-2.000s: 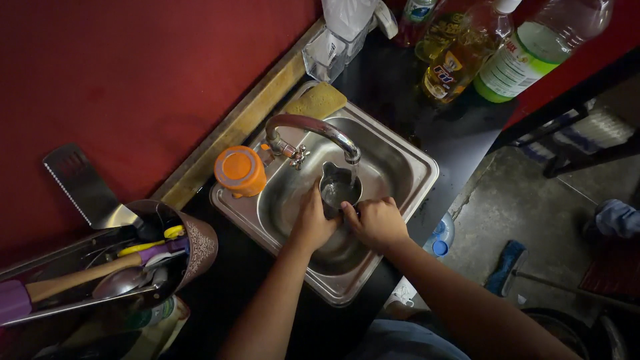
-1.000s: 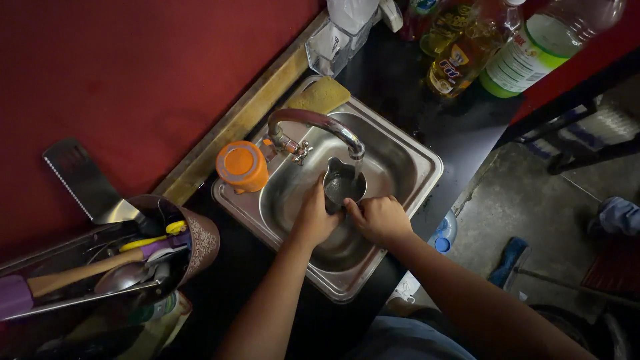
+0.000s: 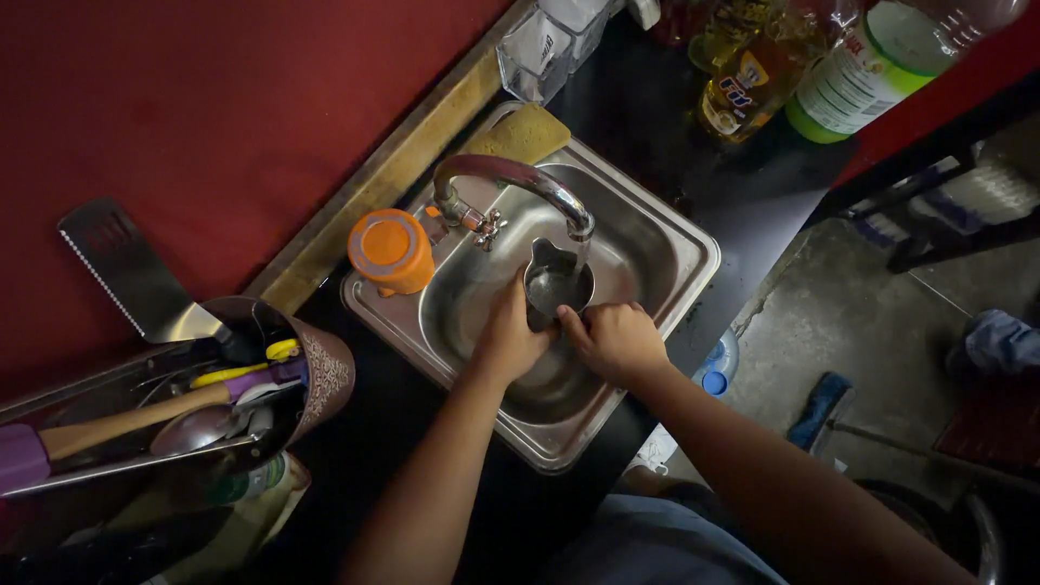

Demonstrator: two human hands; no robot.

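A small metal pitcher with a pouring lip (image 3: 554,280) is under the chrome faucet (image 3: 520,175), over the stainless steel sink (image 3: 691,252). Water runs from the spout into it. My left hand (image 3: 516,337) grips the pitcher's left side and underside. At its near right rim is my right hand (image 3: 621,337), thumb on the edge and fingers curled; what the curled fingers hold is hidden. An upturned orange cup (image 3: 392,252) stands on the sink's left rim, and a yellow sponge (image 3: 524,136) lies on the back rim.
A container of utensils (image 3: 325,374) with a slotted spatula (image 3: 134,268) stands at the left. Bottles of yellow liquid (image 3: 743,93) and a green-bottomed bottle (image 3: 861,77) are at the back right. Clear plastic holders (image 3: 540,53) stand behind the sink. A blue-capped jug (image 3: 717,370) is below the counter edge.
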